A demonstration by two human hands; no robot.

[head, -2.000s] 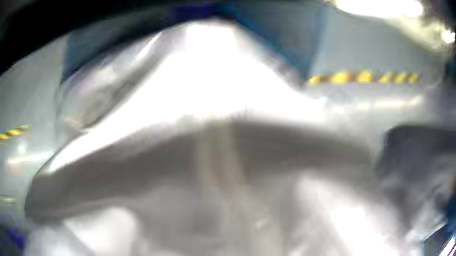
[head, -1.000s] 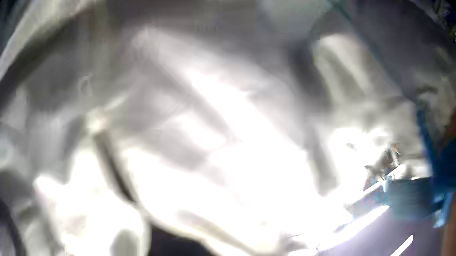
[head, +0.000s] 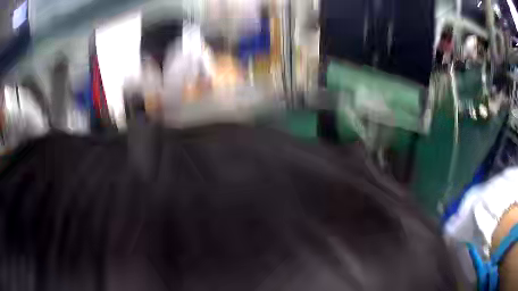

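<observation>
The view is strongly blurred. A large dark cloth-like surface [head: 238,210] fills the lower middle; I cannot tell what it is. At the lower right edge, a patch of bare skin [head: 504,230] with a bright blue band [head: 484,267] and white cloth [head: 483,207] is cut off by the frame. I cannot tell which body part it is or whose. No fingers show there. Neither of my hands can be made out, and no held part is visible.
A blurred person in white [head: 190,62] is beyond the dark surface. A dark upright panel [head: 377,34] stands above a pale green panel [head: 375,94] at upper right. A green surface [head: 440,153] lies right of it, with blurred small shapes behind. A bright white panel [head: 119,62] is at upper left.
The view has swung from close white and grey cloth to the dark surface and the room behind it. The skin and blue band at the right edge sit lower now.
</observation>
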